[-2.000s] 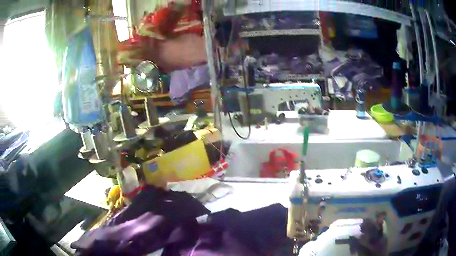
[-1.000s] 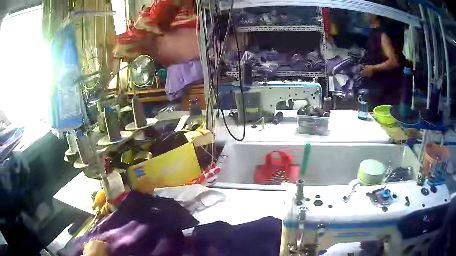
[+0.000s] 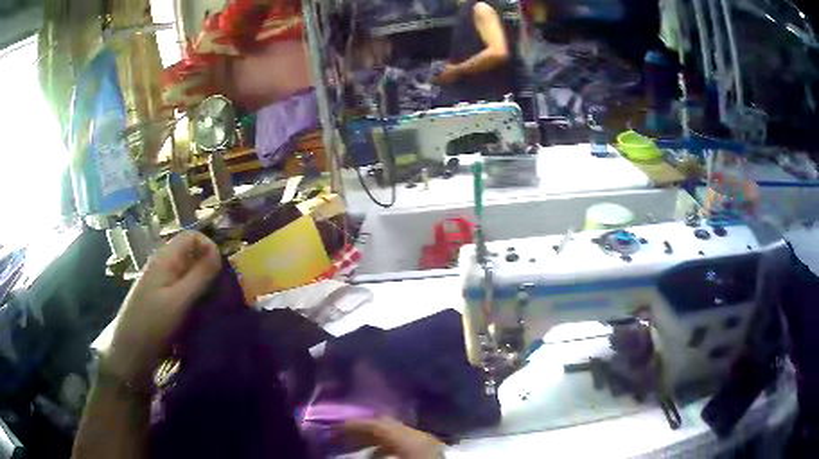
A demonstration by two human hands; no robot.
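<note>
A dark purple garment piece [image 3: 233, 376] lies over the table left of the white sewing machine [image 3: 584, 278], its left part lifted. My left hand [image 3: 184, 269] is raised at the left, closed on the upper edge of the cloth. My right hand [image 3: 391, 437] is low at the bottom edge, partly cut off and blurred, by a lit purple fold; whether it grips the cloth is unclear. More dark cloth lies up to the needle area [image 3: 492, 359]. Small dark scraps [image 3: 611, 368] and a slim dark tool [image 3: 669, 408] lie on the machine bed.
A green-handled tool [image 3: 479, 202] stands at the machine head's left end. A yellow box [image 3: 283, 258] and thread cones [image 3: 180, 199] are at left. Behind are a trough [image 3: 539, 212] with a red bag [image 3: 447, 242], another machine [image 3: 449, 134] and a person [image 3: 480, 54].
My left hand has risen at the left, lifting the cloth. My right hand has come into view at the bottom. The view has shifted, showing more of the machine bed.
</note>
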